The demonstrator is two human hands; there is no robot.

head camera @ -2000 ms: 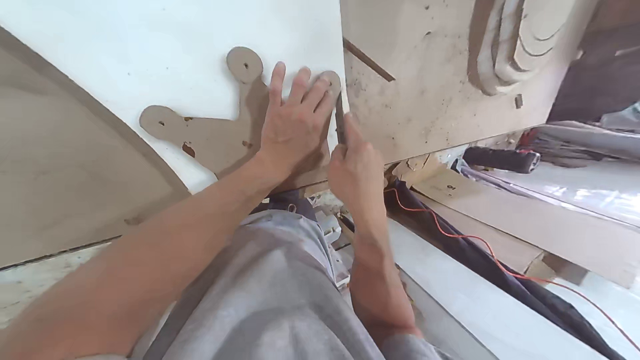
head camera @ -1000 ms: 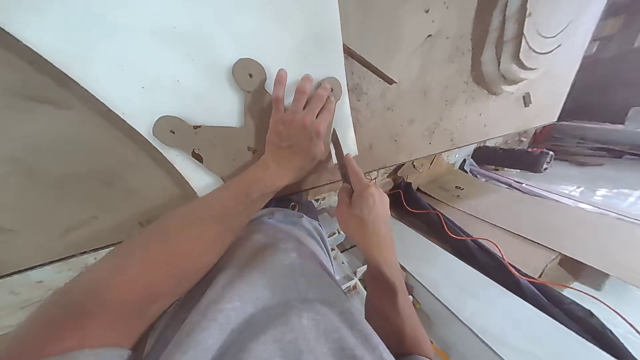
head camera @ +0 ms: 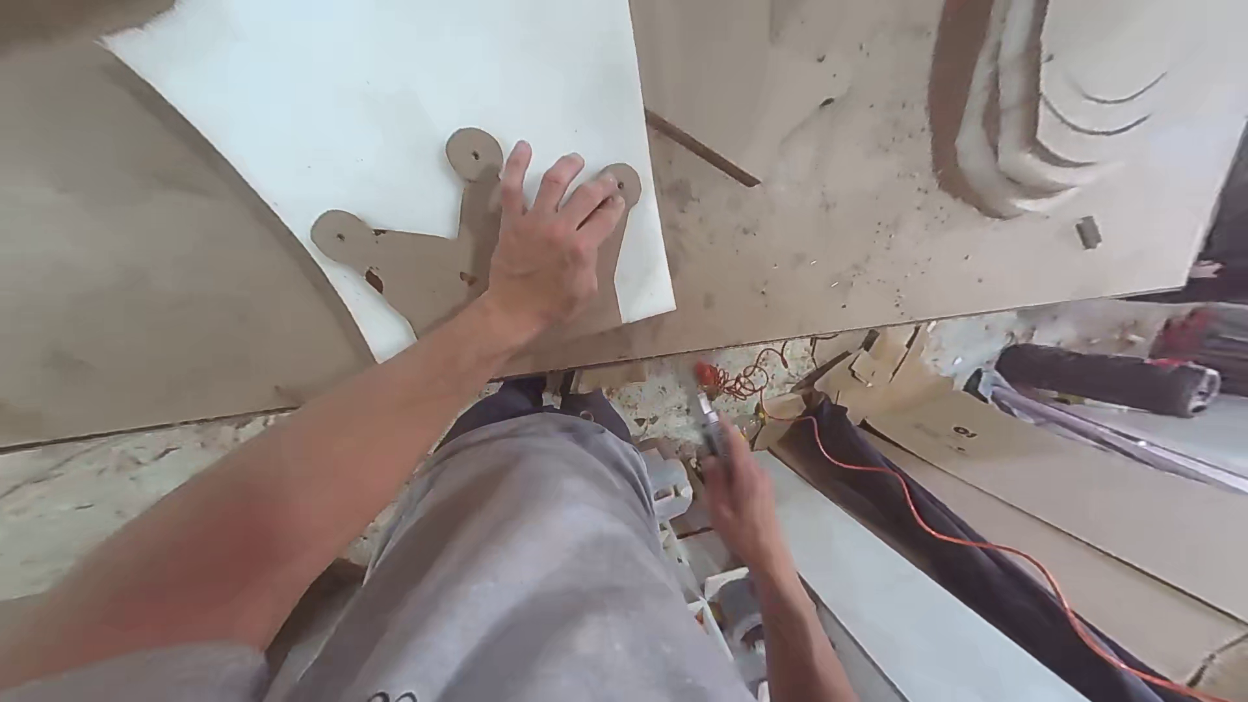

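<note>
My left hand (head camera: 551, 244) lies with spread fingers on a brown board template (head camera: 419, 263) that has round lobes with small holes. Its fingertips reach the right lobe. Under the template is a white sheet (head camera: 390, 88) with a curved left edge. Below the front edge of the brown work surface (head camera: 780, 263), my right hand (head camera: 736, 478) is closed on a slim cutting knife (head camera: 710, 419), its tip pointing up and away from me. The knife touches neither sheet nor template.
A thin dark strip (head camera: 702, 146) and stacked curved pieces (head camera: 1014, 117) lie on the work surface. Beyond its front edge are an orange cord (head camera: 907, 497), a dark roll (head camera: 1107, 378), cardboard (head camera: 1053, 468) and a long white panel (head camera: 877, 585).
My right hand with the knife has moved from the right edge of the template down off the work surface. My left hand stays pressed on the template.
</note>
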